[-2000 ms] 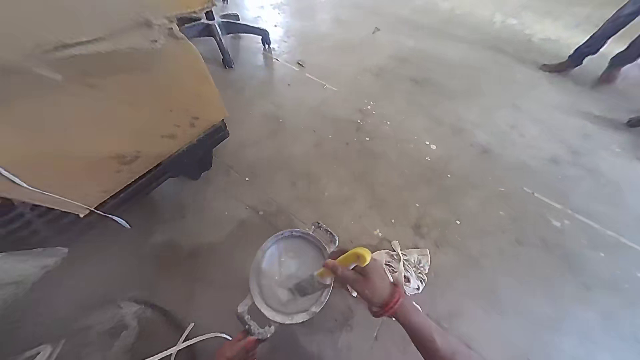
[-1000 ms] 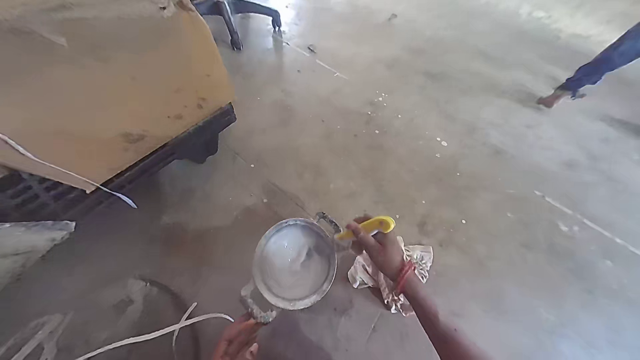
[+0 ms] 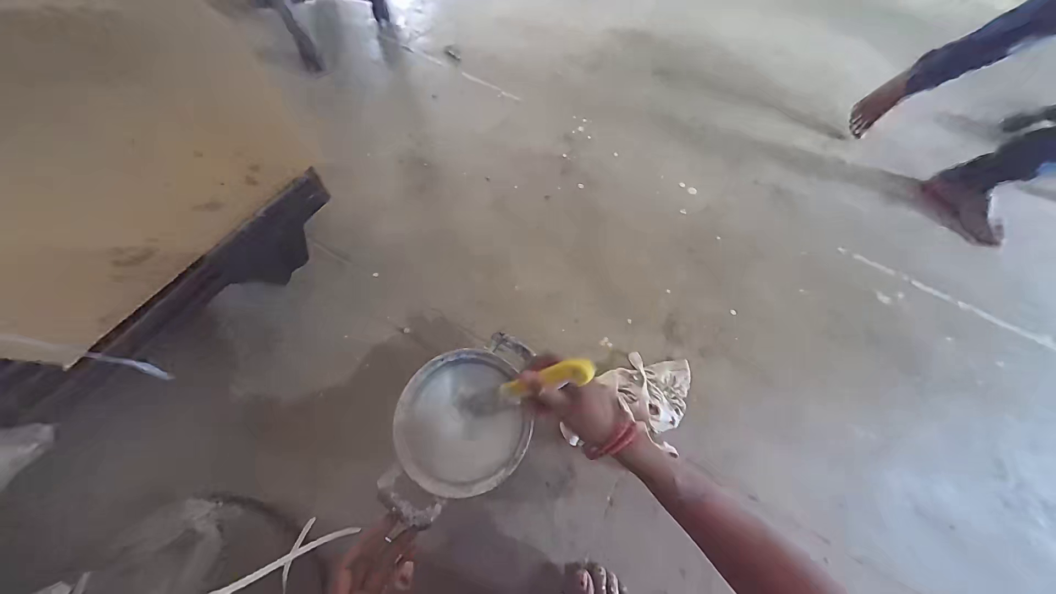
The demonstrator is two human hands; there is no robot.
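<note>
A round two-handled metal pan (image 3: 464,422) holds a whitish liquid. My right hand (image 3: 577,406), with a red band at the wrist, grips the yellow handle (image 3: 563,375) of a brush-like tool whose blurred grey head reaches into the liquid; its exact kind cannot be told. At the pan's lower left, my left hand (image 3: 375,557) is at the crusted side handle (image 3: 408,505); its fingers are partly hidden by the frame's bottom edge and blur. Just right of the pan, partly behind my right hand, a crumpled pale cloth or bag (image 3: 660,392) lies on the floor.
Cardboard (image 3: 148,165) lies over a dark pallet (image 3: 264,247) on the left. A pale strap (image 3: 289,557) lies at lower left. Another person's bare feet (image 3: 961,210) and dark trouser legs are at upper right. Small white spots dot the concrete floor (image 3: 577,264). Toes (image 3: 596,577) show at the bottom.
The tool's head, in the pan two seconds ago and hidden or unclear one second ago, shows in the liquid again. At upper right, a second foot of the other person has come into view since one second ago.
</note>
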